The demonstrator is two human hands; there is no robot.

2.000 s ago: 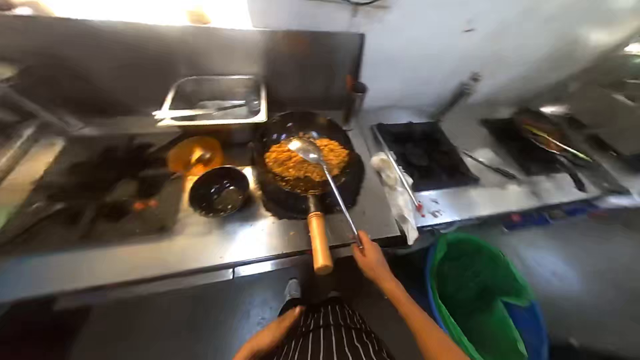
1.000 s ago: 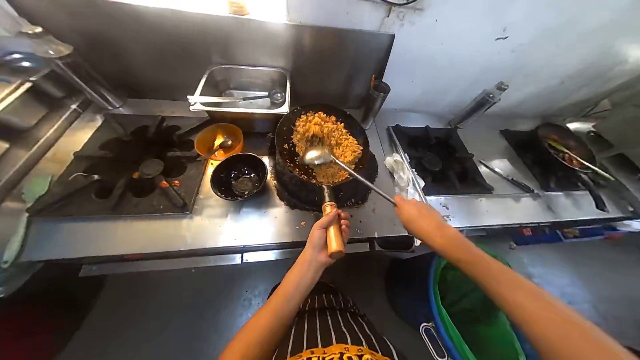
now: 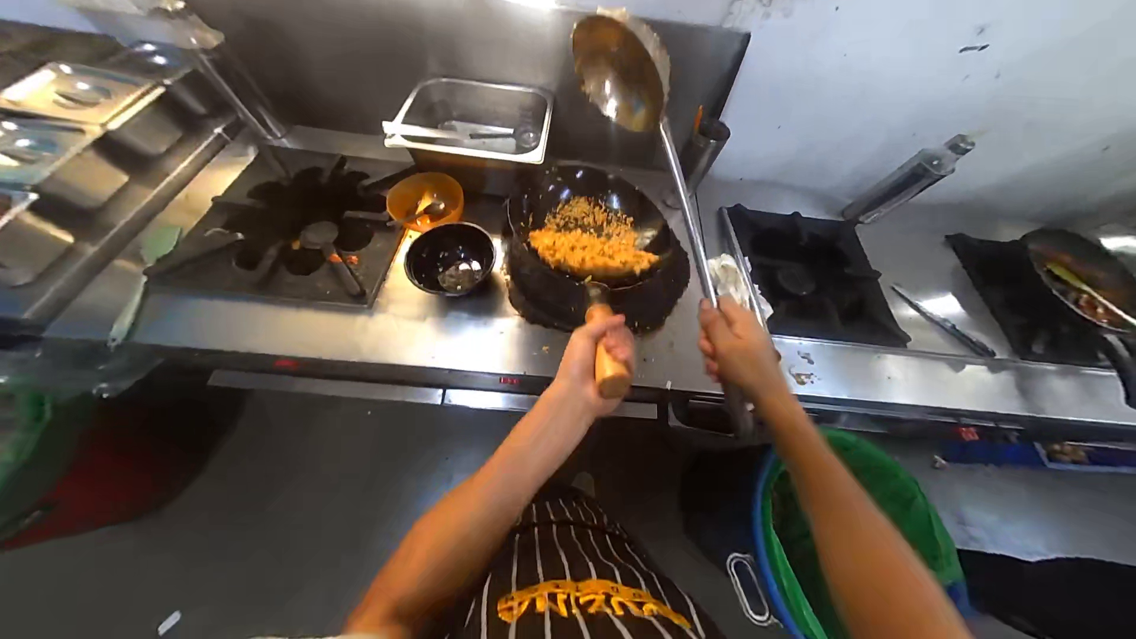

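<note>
My left hand [image 3: 596,362] grips the wooden handle of a black wok [image 3: 652,209] on a stove burner. Fried rice [image 3: 593,241] lies in the wok, some of it loose toward the far side. With its fingers closed on the shaft, my right hand [image 3: 738,348] holds a long metal ladle [image 3: 619,78], whose bowl is raised high beyond the wok. Left of the wok are a black bowl [image 3: 450,258] with a little in its bottom and an orange bowl [image 3: 424,201] with a spoon in it.
A steel pan [image 3: 472,98] with utensils stands behind the bowls. Burners [image 3: 797,275] flank the wok. A bottle [image 3: 909,179] leans by the wall, and another wok [image 3: 1084,275] sits far right. Below is a bin with a green liner [image 3: 887,506].
The ladle has risen out of the rice to above and beyond the wok. My left hand, off the handle two seconds ago, took hold of it by one second ago and still grips it.
</note>
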